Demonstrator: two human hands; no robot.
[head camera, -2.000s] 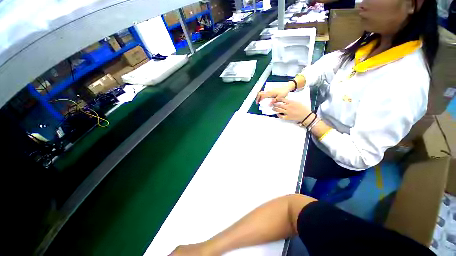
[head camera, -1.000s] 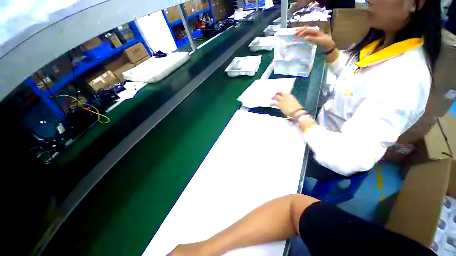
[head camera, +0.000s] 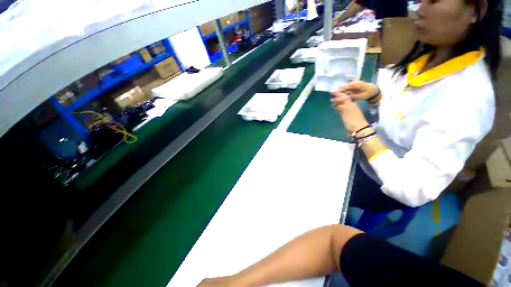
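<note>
The white bench cover (head camera: 274, 196) lies in front of me. My right forearm in a dark sleeve reaches across its near end. My right hand (head camera: 215, 282) is cut off by the bottom edge; only its back near the wrist shows, and its fingers and anything in them are hidden. My left hand is out of the picture. A white packing tray (head camera: 264, 107) lies on the green conveyor belt (head camera: 210, 162), beyond the far end of the bench cover.
A neighbour in a white top (head camera: 437, 123) sits at the right, hands raised over the bench. A tray stack (head camera: 339, 64) stands beyond them. Another tray (head camera: 284, 78) lies farther along the belt. An overhead shelf (head camera: 129, 45) crosses the upper left. A cardboard carton (head camera: 476, 241) is at lower right.
The neighbour has moved a tray from the bench onto the belt and drawn both hands back together. The view has shifted slightly. My right forearm has hardly moved.
</note>
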